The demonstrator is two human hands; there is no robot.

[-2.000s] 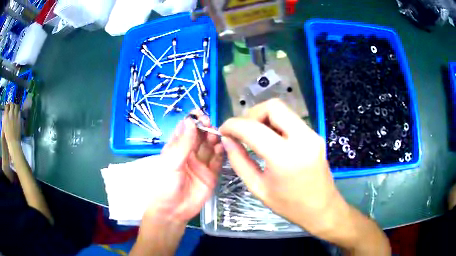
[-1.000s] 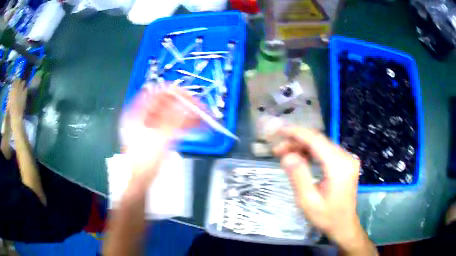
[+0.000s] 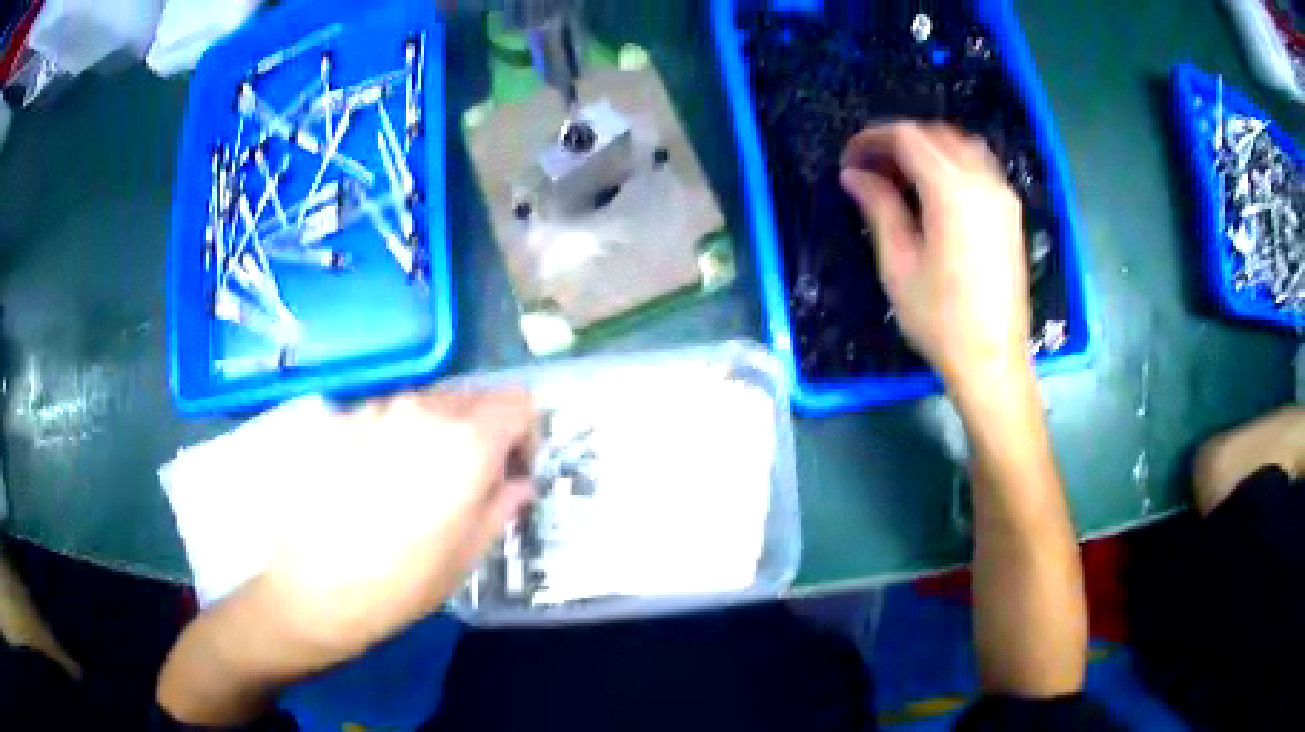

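Observation:
My left hand (image 3: 415,486) is blurred over the left part of the clear pin box (image 3: 783,472); its fingers are at the pins (image 3: 565,472), and I cannot tell whether it grips one. My right hand (image 3: 952,243) is over the blue ring bin (image 3: 937,389), fingers curled down at the black rings (image 3: 816,215); its fingertips are partly hidden, so a held ring cannot be made out. The steel fixture block (image 3: 587,160) sits on the press base plate (image 3: 608,265), with a dark round part at its hole under the ram (image 3: 555,50).
The blue finished-parts bin (image 3: 441,286) with loose rods is left of the press. White sheets (image 3: 215,493) lie left of the pin box. A smaller blue bin (image 3: 1195,186) of silvery parts is far right, with another person's hand (image 3: 1252,455) below it.
My left hand has moved from the finished-parts bin to the pin box. My right hand has moved from the press front to the ring bin. The view has shifted right.

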